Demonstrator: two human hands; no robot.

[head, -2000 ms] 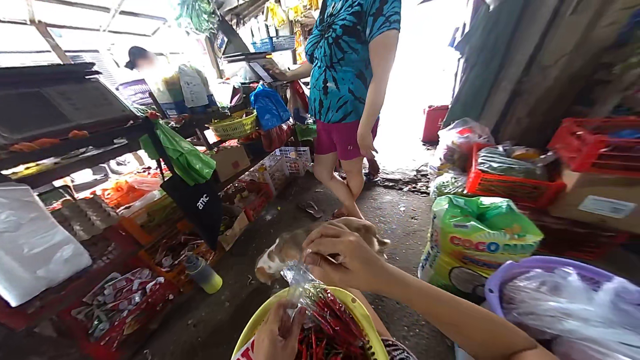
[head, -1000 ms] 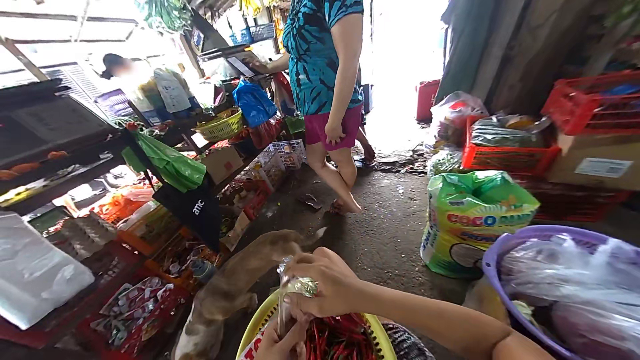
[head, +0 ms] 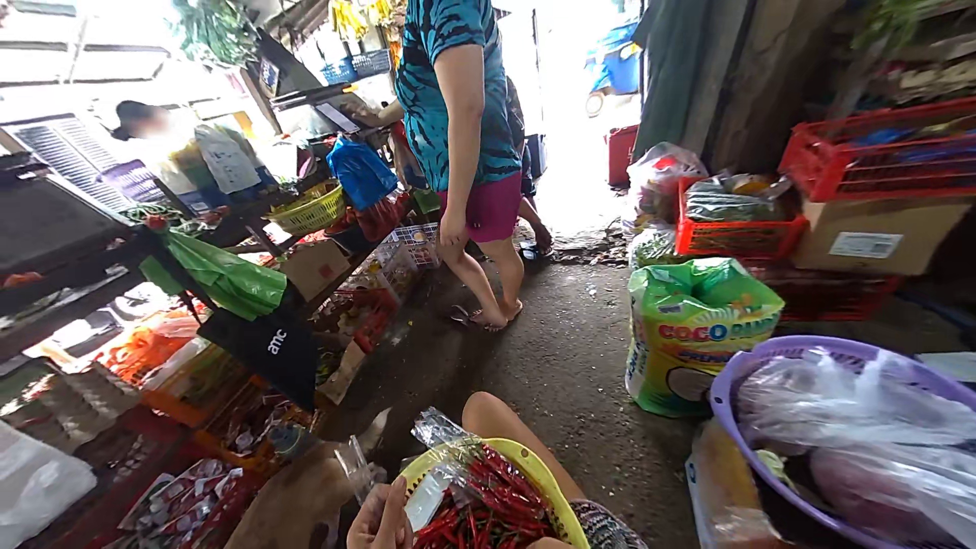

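Observation:
A yellow plastic basket point(head: 568, 511) of red chili peppers point(head: 496, 488) is at the bottom centre. On its left side, my left hand point(head: 381, 518) has thumb and fingers together on clear plastic point(head: 354, 465), which sticks up past the fingertips. A filled clear plastic bag of chilies point(head: 473, 457) lies over the basket's far rim. A small pale plastic piece point(head: 427, 499) is beside my left fingers. Of my right hand point(head: 545, 543) only a bit of skin shows at the bottom edge, over the chilies; its fingers are hidden.
A brown dog point(head: 293, 492) is close on the left, beside produce crates point(head: 183, 412). A person point(head: 461, 114) stands ahead; another point(head: 191, 152) is behind the stall. At right are a green printed sack point(head: 694, 335), a purple basket point(head: 724, 404) and red crates point(head: 740, 236).
My right hand has left the clear bag it was at above the basket and dropped low. The filled bag now rests on the rim. The dog has moved from beyond the basket to the left.

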